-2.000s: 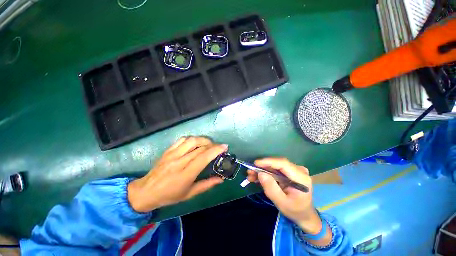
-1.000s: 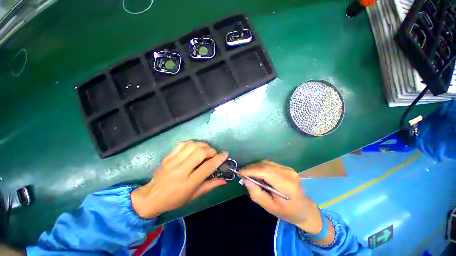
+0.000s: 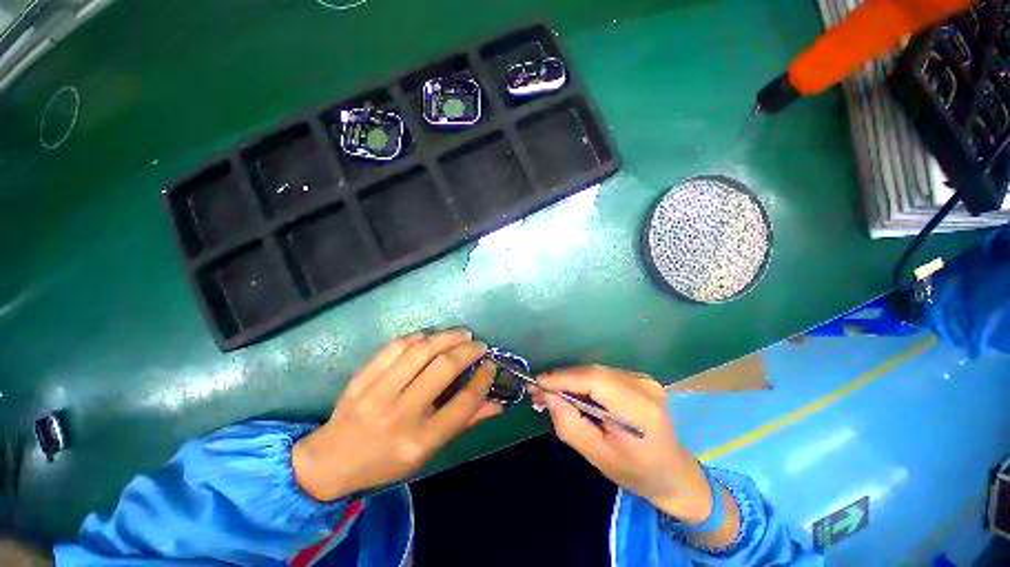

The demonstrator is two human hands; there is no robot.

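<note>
A small dark watch case with a shiny rim lies at the bench's near edge. My left hand holds it from the left, its fingers covering part of the case. My right hand grips thin silver tweezers, whose tip reaches into the case. Whether the tip holds a part is too small to tell. A small white piece shows partly beside my right fingertips. A black foam tray holds three cases in its back row, one of them on its side.
A round screw dish stands right of the tray. An orange screwdriver hangs above it. A pale stack bears a second black tray at right. Another person's blue sleeve shows at the right edge. A dark case lies far left.
The orange screwdriver has swung out of view and back in, now higher. My left fingers have shifted over the case's upper left. The tweezers' tip has moved further left over the case.
</note>
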